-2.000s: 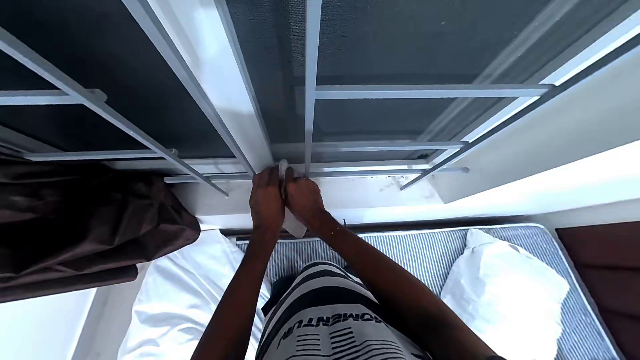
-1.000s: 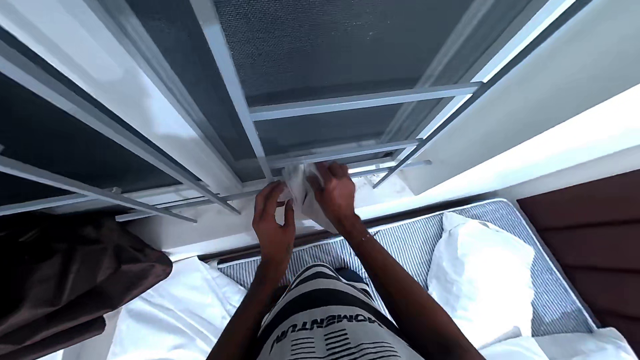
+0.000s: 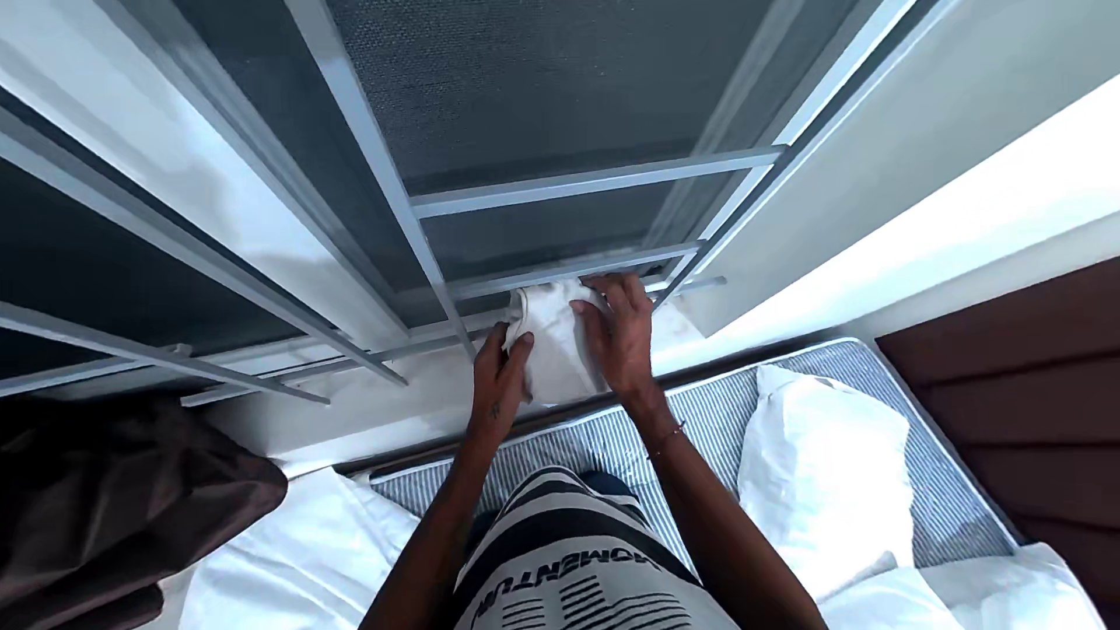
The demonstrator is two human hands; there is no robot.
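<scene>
A white cloth (image 3: 556,346) hangs over a low horizontal bar of the metal window grille (image 3: 595,179), above the window sill (image 3: 420,381). My left hand (image 3: 500,372) pinches the cloth's left edge between thumb and fingers. At the cloth's upper right, my right hand (image 3: 619,331) has its fingers bent over the bar and its thumb against the fabric. The fingertips of my right hand are partly hidden. Behind the grille are dark mesh window panels (image 3: 542,87).
Below the sill lies a striped mattress (image 3: 709,429) with a white pillow (image 3: 827,472) on its right part. A dark brown curtain (image 3: 114,490) hangs at the left, over white bedding (image 3: 297,560). A brown padded headboard (image 3: 1024,402) stands at the right.
The cloth, bunched between my hands before, is now spread wider over the bar. Both hands have shifted from the upright bar toward the section to its right. The view has swung right.
</scene>
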